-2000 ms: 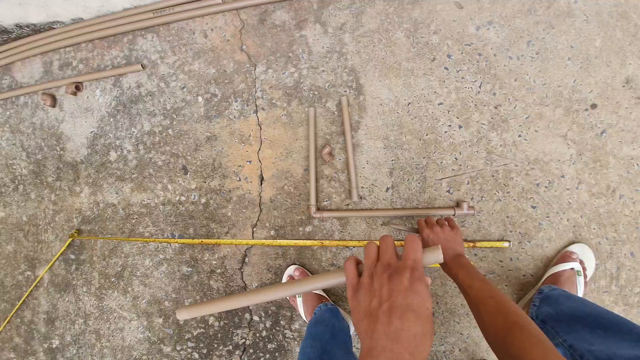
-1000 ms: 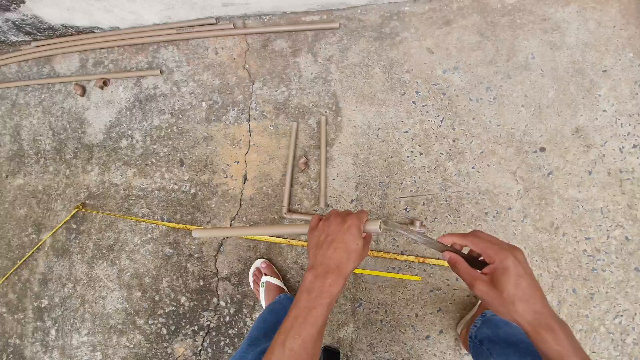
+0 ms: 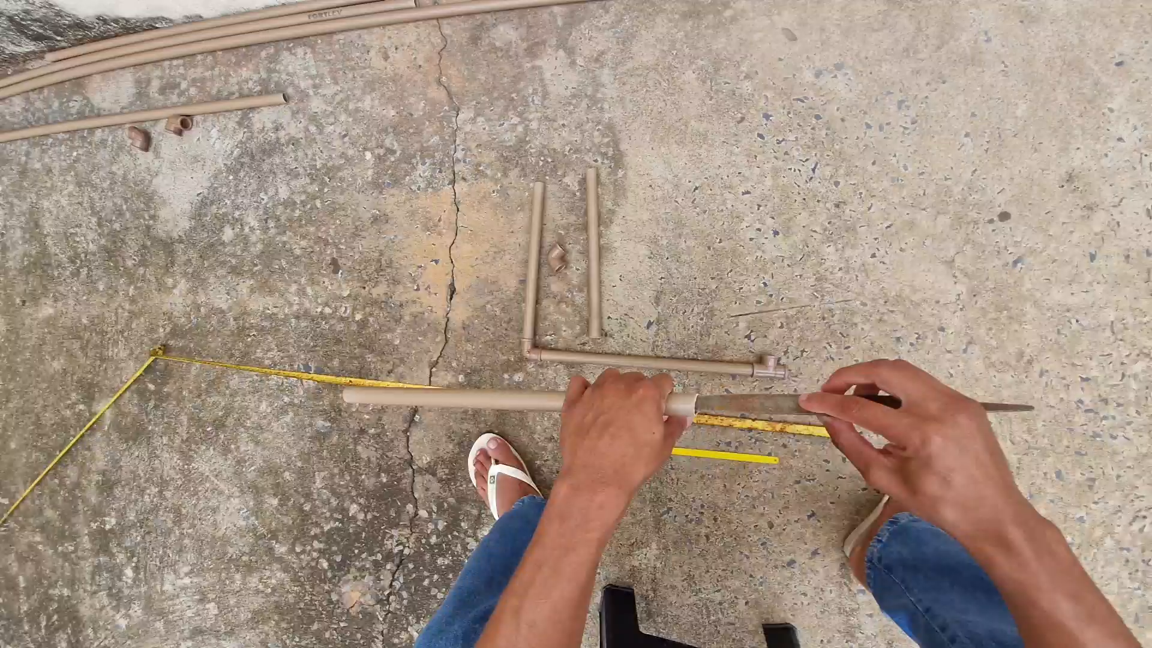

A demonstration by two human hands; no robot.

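My left hand (image 3: 616, 427) grips a brown plastic pipe (image 3: 459, 399) near its right end, the pipe lying level across the view. In my right hand (image 3: 909, 432) is a thin metal file or blade (image 3: 751, 405); its broad part reaches the pipe's open right end, and a narrow tip sticks out to the right of the hand. Whether its tip is inside the pipe I cannot tell. Behind and below the pipe runs a yellow folding rule or tape (image 3: 765, 426). A short bright yellow strip (image 3: 729, 456) shows below my left hand.
Ahead, an elbow joins two pipes (image 3: 648, 362) into an L with a tee fitting (image 3: 769, 366) at its right end. A loose pipe (image 3: 593, 252) and an elbow (image 3: 557, 258) lie beside it. Long pipes (image 3: 225, 38) and two fittings (image 3: 179, 125) lie upper left; a black object (image 3: 621, 616) is at the bottom.
Two seconds ago my right hand was down at the floor beside the tape; it has since come up holding the metal tool, which is now at the pipe's end. The left hand stays on the pipe.
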